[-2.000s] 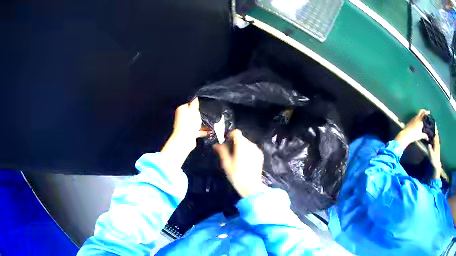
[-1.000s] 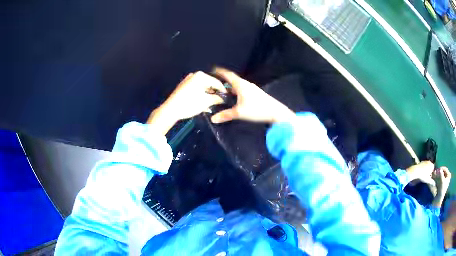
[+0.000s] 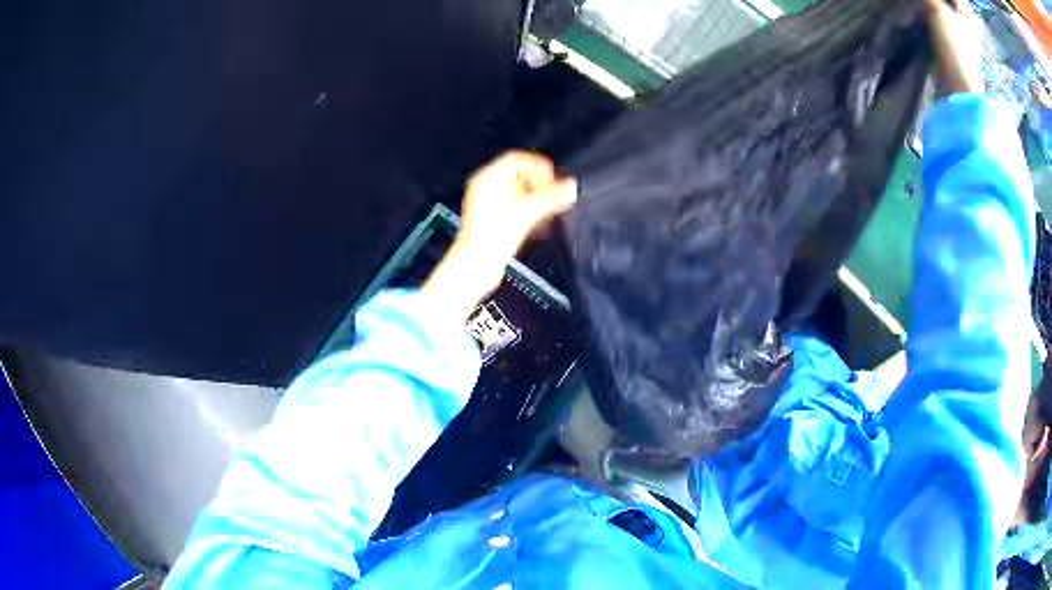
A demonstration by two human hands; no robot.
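A large, thin, shiny black bin liner [image 3: 715, 231] is stretched taut between my hands, its lower part hanging in crinkled folds. My left hand [image 3: 519, 196] pinches one top corner near the middle of the view. My right hand [image 3: 952, 46] is raised at the top right and holds the other end; it is partly cut off by the frame's top edge. The liner hides much of the bench behind it. Whether the liner is open or folded cannot be told.
A teal-green crate [image 3: 398, 254] with a white label lies below my left hand. A matte dark sheet [image 3: 254, 173] fills the left. The green bench [image 3: 894, 259] shows behind the liner, with a clear tray [image 3: 692, 35] on it. A neighbouring person's blue sleeve [image 3: 796, 438] is close at right.
My hands were together at the liner's edge. My right hand has moved far up and right, spreading the liner across the bench. The crate below my left hand is now more visible.
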